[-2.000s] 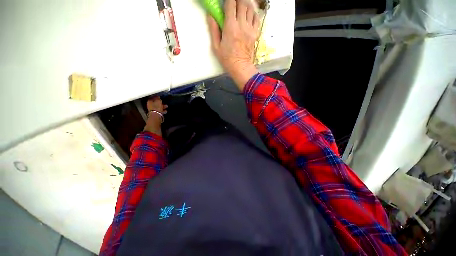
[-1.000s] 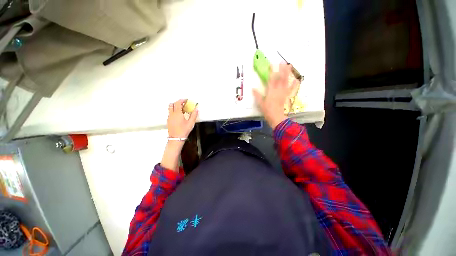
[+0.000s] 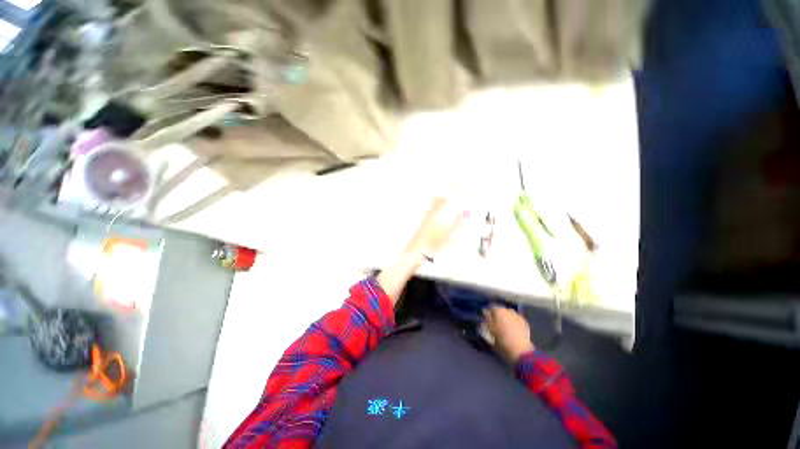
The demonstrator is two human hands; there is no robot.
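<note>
The view is blurred. My left hand point(image 3: 436, 230) is over the white table point(image 3: 377, 202) near its front edge, fingers pointing away from me; I cannot tell if it holds something. My right hand point(image 3: 509, 331) is below the table edge, in front of the apron, beside something blue point(image 3: 456, 301); its fingers look curled, but their grip is unclear. The small red-and-dark snips point(image 3: 487, 235) lie right of my left hand. The green air blow gun point(image 3: 531, 230) lies further right, its black nozzle pointing away. The awl point(image 3: 581, 232) lies beside it.
Beige-taupe tote bags point(image 3: 342, 79) stand across the back. A black pen-like tool point(image 3: 335, 168) lies before them. Yellowish bits point(image 3: 579, 288) are at the right front. A small fan point(image 3: 116, 177), red container point(image 3: 244, 257) and orange cord point(image 3: 106, 373) are at the left.
The view has swung left, showing more bags and the fan. My right hand has left the air gun area and dropped below the table edge. My left hand has reached further over the table.
</note>
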